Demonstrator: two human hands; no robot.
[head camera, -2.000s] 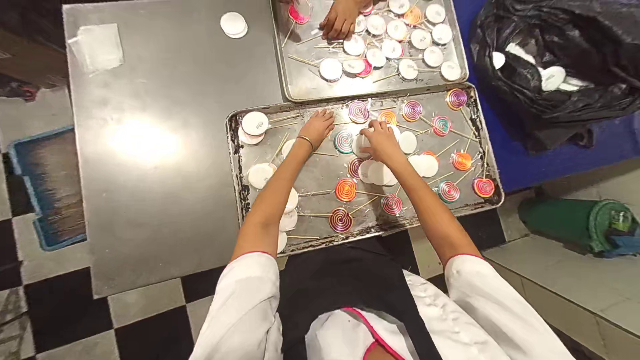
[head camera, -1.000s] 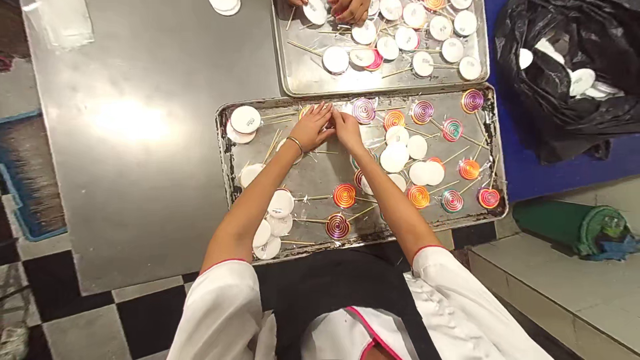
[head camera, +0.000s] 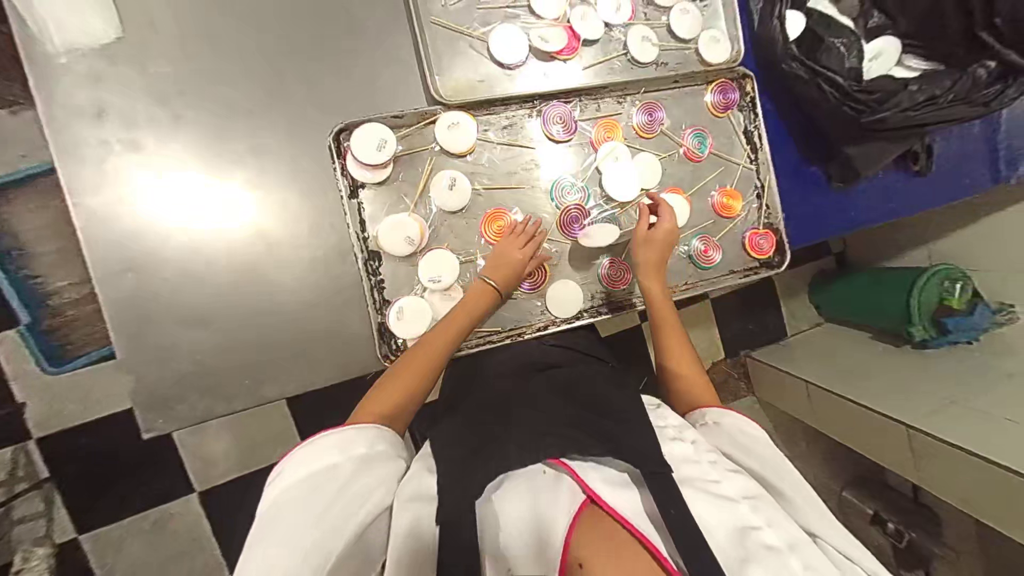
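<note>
Swirl lollipops on sticks, many in clear wrap, lie across a worn metal baking tray (head camera: 352, 232). My left hand (head camera: 516, 254) rests over the middle of the tray, fingers spread, touching an orange swirl lollipop (head camera: 497, 225) and partly covering a red and purple one (head camera: 534, 277). My right hand (head camera: 656, 232) pinches something thin, seemingly a lollipop stick, beside a white disc (head camera: 676, 210); a tilted white disc (head camera: 598, 234) is left of it. White discs bearing print, such as this one (head camera: 373, 144), cover lollipops on the tray's left side. A loose white disc (head camera: 564, 298) lies near the front edge.
A second tray (head camera: 448, 76) of lollipops and white discs adjoins at the back. Both are on a steel table (head camera: 240, 320). At right, a black plastic bag (head camera: 848, 120) with white discs is on a blue surface (head camera: 808, 208). A green bin (head camera: 872, 300) lies lower right.
My hands, together near the tray's back edge a second ago, have come forward and apart. A white-disc lollipop now shows near the tray's back left. The other person's hand has left the view.
</note>
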